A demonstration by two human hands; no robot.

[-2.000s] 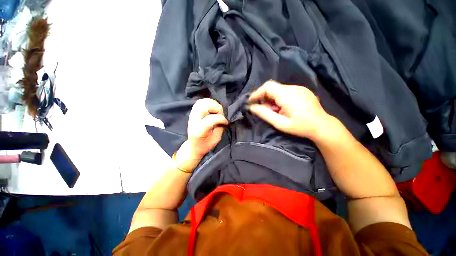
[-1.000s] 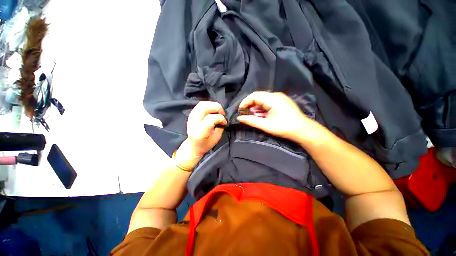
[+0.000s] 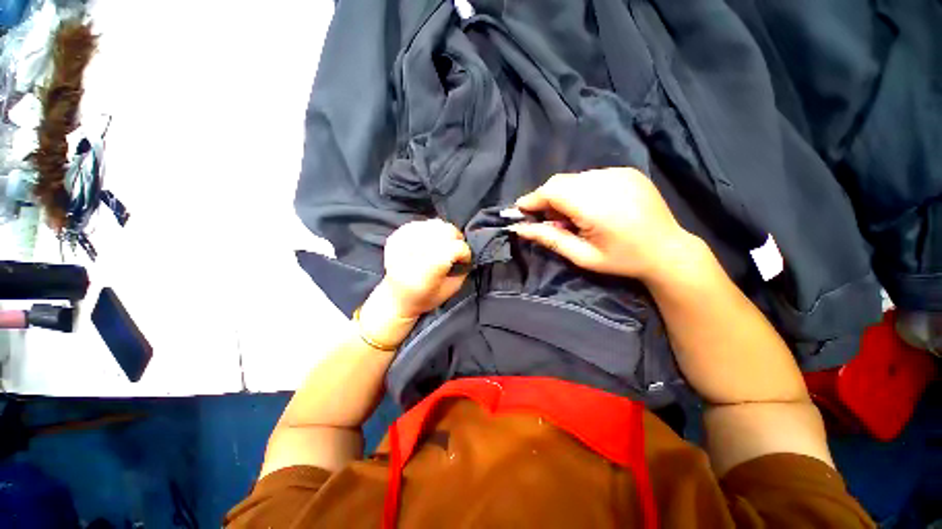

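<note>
Dark grey trousers lie in a heap on the table in front of me. Their curved stitched waistband lies near my apron. My left hand is closed on the cloth just above the waistband. My right hand pinches the folded cloth edge between thumb and fingertips, a little right of my left hand. A small light spot shows at its fingertips; I cannot tell what it is. The cloth under the left fingers is hidden.
On the white table at left are a smartphone, a black bar, a brown fluffy strip and dark cables. A red stool is at lower right. More dark garments are at upper right.
My right hand has moved slightly right and up from the left hand, and a cloth flap now shows between them. The left hand has turned slightly and stays on the cloth.
</note>
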